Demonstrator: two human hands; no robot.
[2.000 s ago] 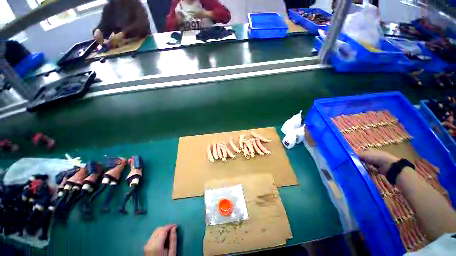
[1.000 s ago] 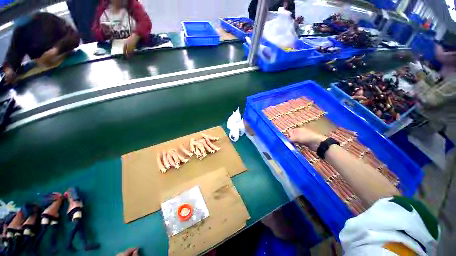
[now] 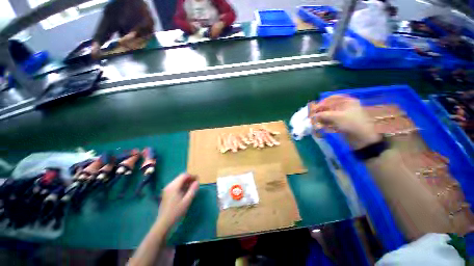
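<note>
My right hand is raised over the near-left wall of the blue tote, fingers pinched. It is blurred, but a flesh-pink figure arm seems to show at the fingertips. More arms lie in rows in the tote, partly hidden by my forearm. My left hand hovers over the green bench, fingers loosely curled and apart, with nothing visible in it. A pile of pink arms lies on the cardboard. An orange-red dish sits on a clear bag on a second cardboard sheet.
Figure bodies lie in a row at left, beside a dark heap on white plastic. White bottles stand at the tote's left corner. A green belt, a metal post, a black tray and two people are beyond.
My right hand has lifted out of the tote and moved left to its edge. My left hand has risen from the bench's front edge. The view has swung back left since one second ago.
</note>
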